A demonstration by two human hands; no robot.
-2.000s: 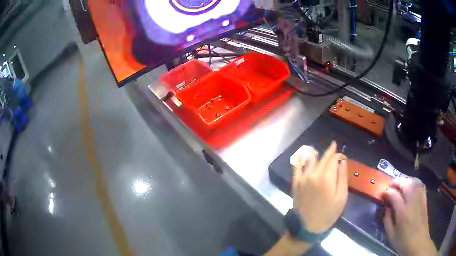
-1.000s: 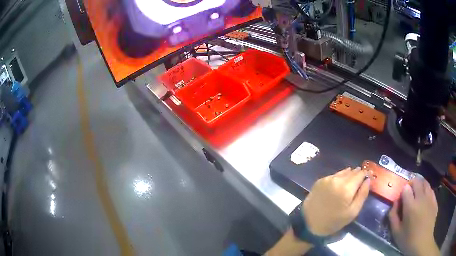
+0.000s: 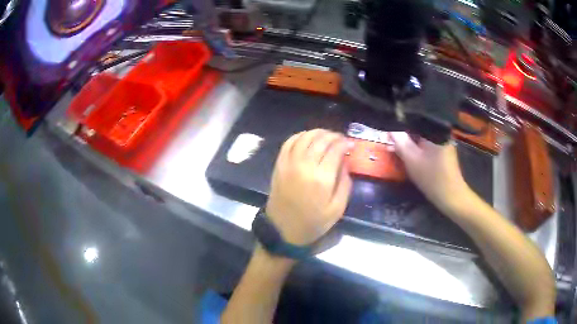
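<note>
An orange-brown carrier block [image 3: 376,161] with small shiny metal dots lies on the black base plate [image 3: 253,166], below the microscope tube. My left hand [image 3: 310,180], with a dark wristwatch, is at the block's left end, fingers bent over it. My right hand [image 3: 430,166] is at its right end, fingertips on its upper right edge. Both hands hold the block between them. A silvery label strip [image 3: 368,132] lies just behind it. Whether a small part is between my left fingertips is hidden.
The black microscope tube [image 3: 391,47] stands behind my hands. Another carrier [image 3: 304,80] lies at the base's rear left. More carriers [image 3: 533,177] are at the right. Red bins [image 3: 126,112] and the monitor [image 3: 69,31] are at left. A red light [image 3: 514,73] glows behind.
The view has swung right, bringing the right-hand carriers and red light in. Both hands stay at the block, which now lies straighter across the view. The picture is more blurred.
</note>
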